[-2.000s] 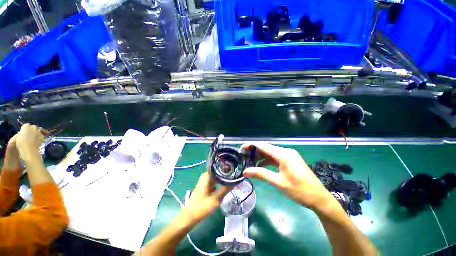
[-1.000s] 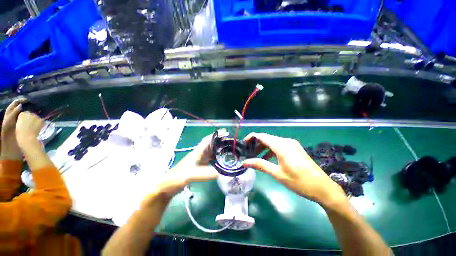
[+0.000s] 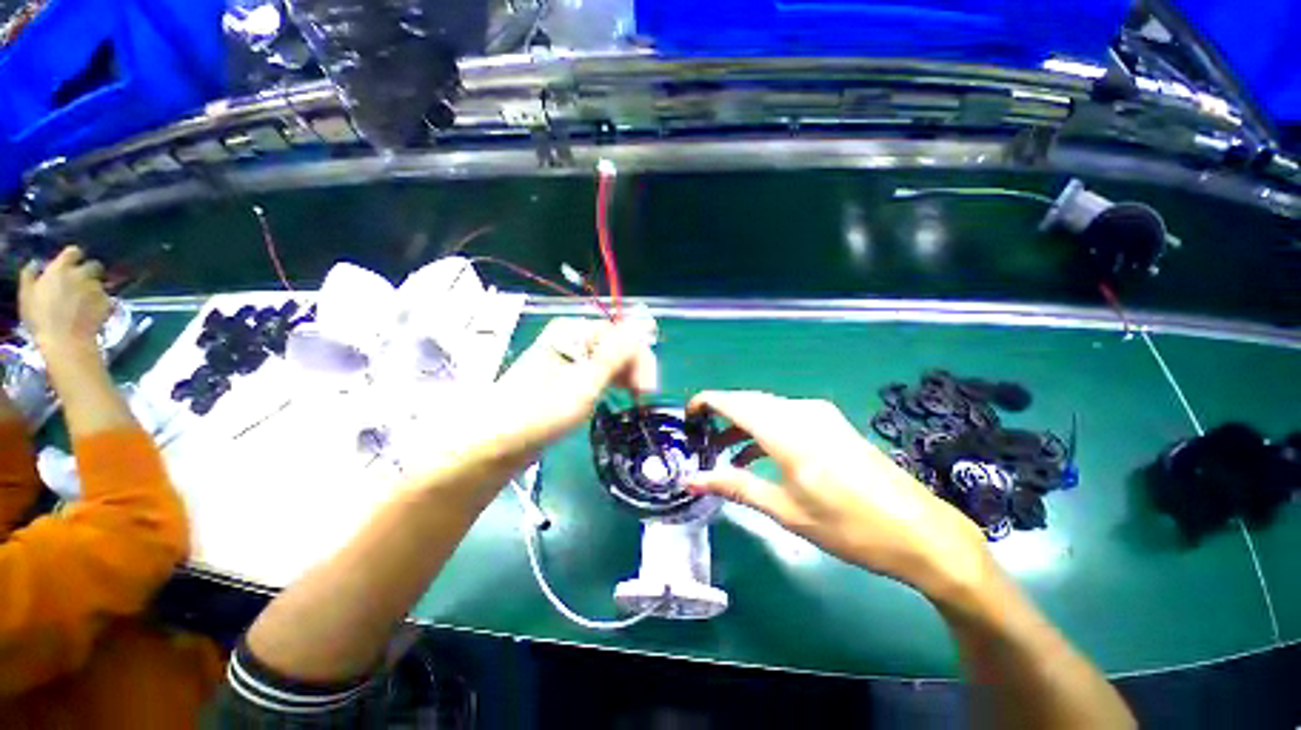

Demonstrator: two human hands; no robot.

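A white housing point(image 3: 671, 571) stands on the green bench in front of me, its bracket foot toward me. A black inner housing point(image 3: 649, 459) sits at its top. My right hand point(image 3: 799, 471) grips the black inner housing's right rim between thumb and fingers. My left hand point(image 3: 578, 374) is above the black housing's upper left, its fingers pinched at the red wire harness point(image 3: 608, 235), which rises from them to a small white plug. The fingertips are blurred. A white cable point(image 3: 539, 571) curves from the foot to the left.
Black rings point(image 3: 949, 428) lie right of my hands, black bracket parts point(image 3: 1227, 482) farther right. At left, a white sheet point(image 3: 286, 499) bears white housings point(image 3: 374, 321) and small black parts point(image 3: 236, 350). Another unit point(image 3: 1113, 235) lies on the dark belt. An orange-sleeved person point(image 3: 86, 528) works at far left.
My left hand has left the black housing's left side and moved up to the red wires. My right hand still holds the rim. The view has tilted down; the belt unit has shifted right.
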